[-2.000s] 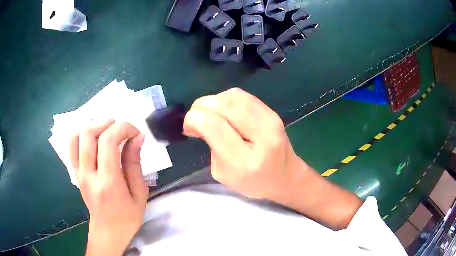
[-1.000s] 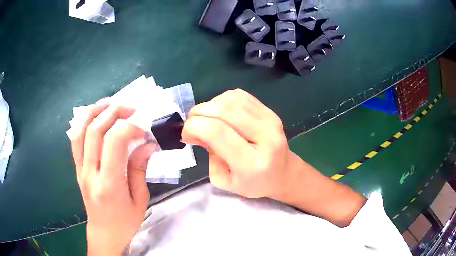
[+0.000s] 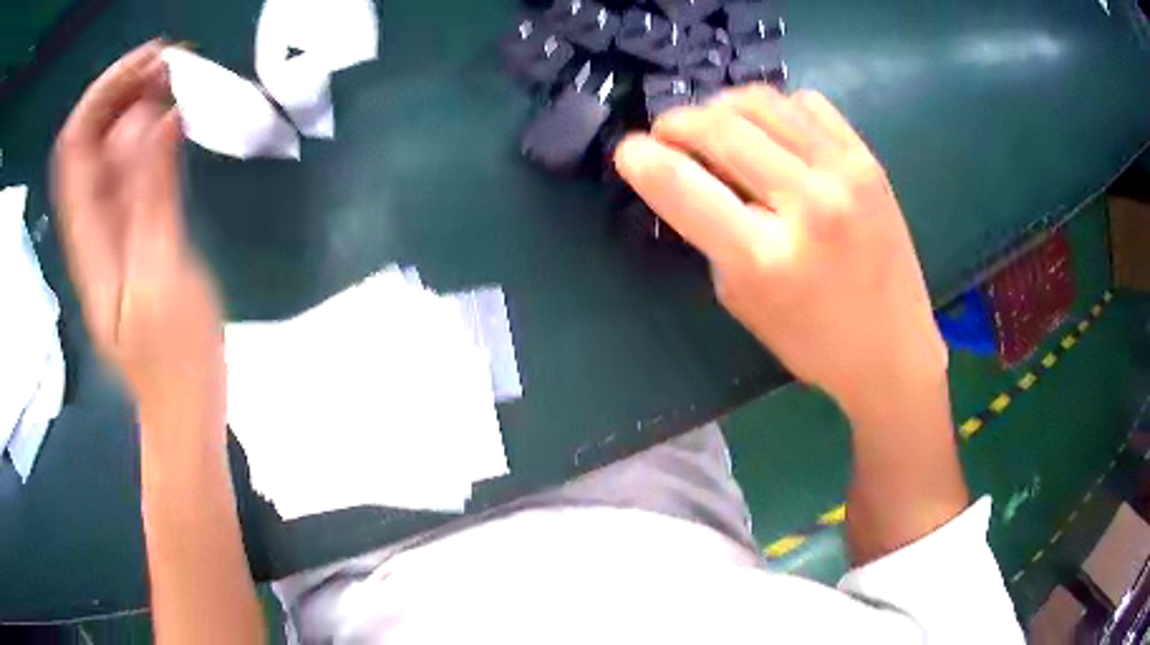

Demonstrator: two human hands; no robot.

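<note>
My left hand (image 3: 133, 227) is blurred at the upper left, its fingertips at the left end of a white bagged adapter (image 3: 233, 111); whether they still grip it is unclear. That pouch touches another white pouch (image 3: 315, 44) with a dark spot. My right hand (image 3: 807, 239) is over the near edge of the black power adapters (image 3: 568, 126), fingers curled. Its fingertips are by a dark shape below; whether they hold an adapter is hidden. A fanned stack of flat white bags (image 3: 366, 403) lies in front of me, untouched, a greyish strip sticking out at its right.
More white bags (image 3: 28, 328) lie at the far left edge. The green bench's curved edge runs along the near and right side. Beyond it, on the floor, are a red-brown basket (image 3: 1032, 296), a blue stand (image 3: 969, 324), striped tape and cardboard boxes (image 3: 1120, 554).
My left hand has moved from the stack to the upper left, where a second white pouch now lies. My right hand has moved up and right from the stack to the adapters.
</note>
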